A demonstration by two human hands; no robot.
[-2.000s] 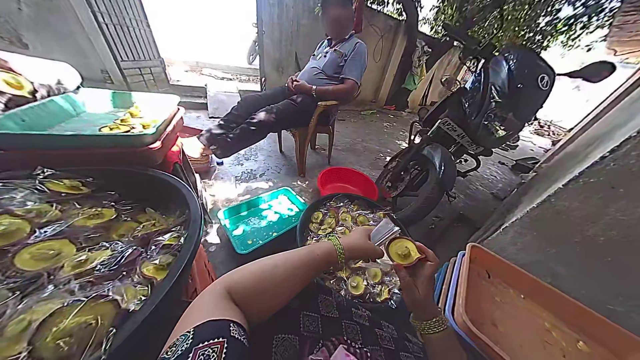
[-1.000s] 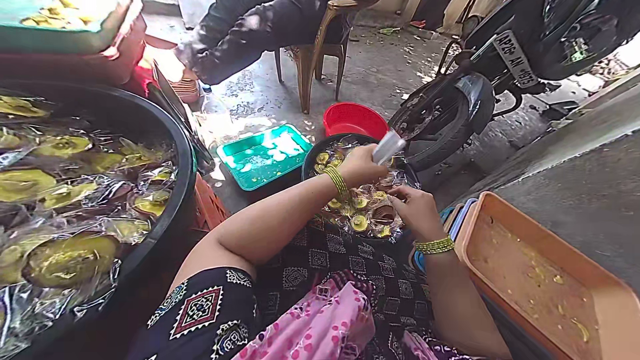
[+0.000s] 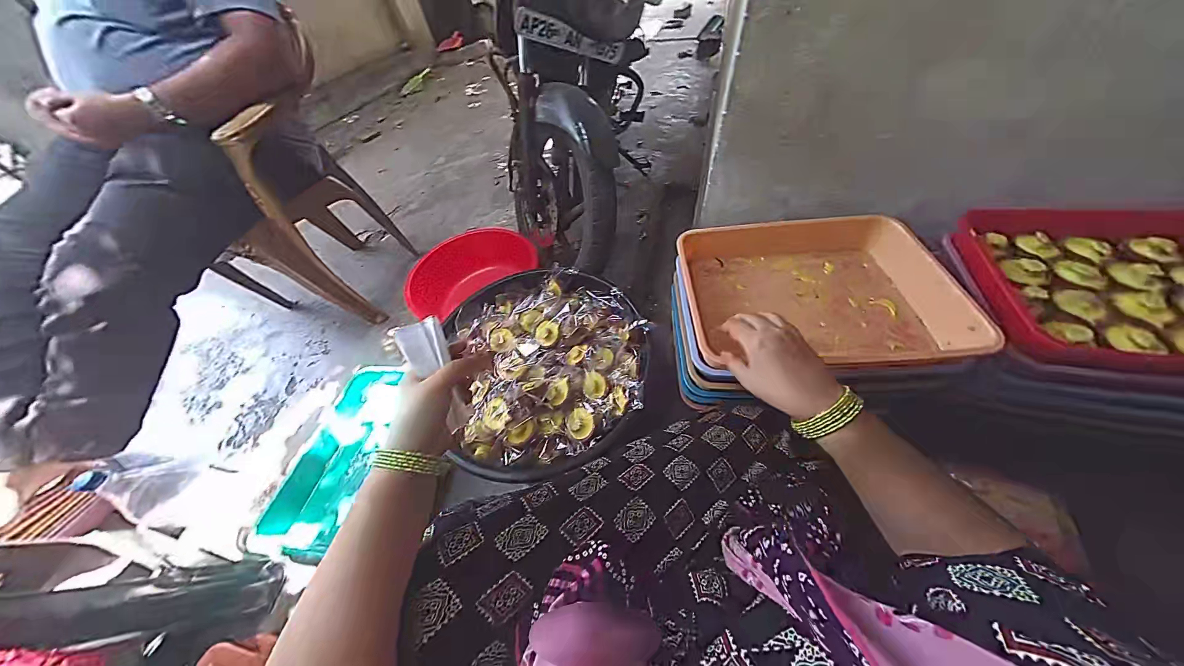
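Observation:
My left hand (image 3: 430,398) holds a stack of clear plastic wrappers (image 3: 423,344) at the left rim of a round black tub (image 3: 546,472). Many yellow-green pieces in clear wrap (image 3: 555,379) fill that tub, and some of my left fingers are hidden by the heap. To the right, my right hand (image 3: 772,361) rests at the near left corner of an orange plastic tray (image 3: 842,356), its fingers bent over the rim. I see nothing held in it. Yellow-green scraps lie in the tray, which tops a stack of trays.
A red basin (image 3: 472,268) touches the tub's far side. Left of the tub lies a green tray (image 3: 324,453) on the floor. A red tray of yellow-green pieces (image 3: 1110,287) stands at the right. A person sits on a chair (image 3: 287,240) at the left; a motorcycle (image 3: 569,139) stands beyond.
My right hand has moved from the tub to the orange tray. The round yellow-green piece it held two seconds ago is no longer in my hands. The view has swung right.

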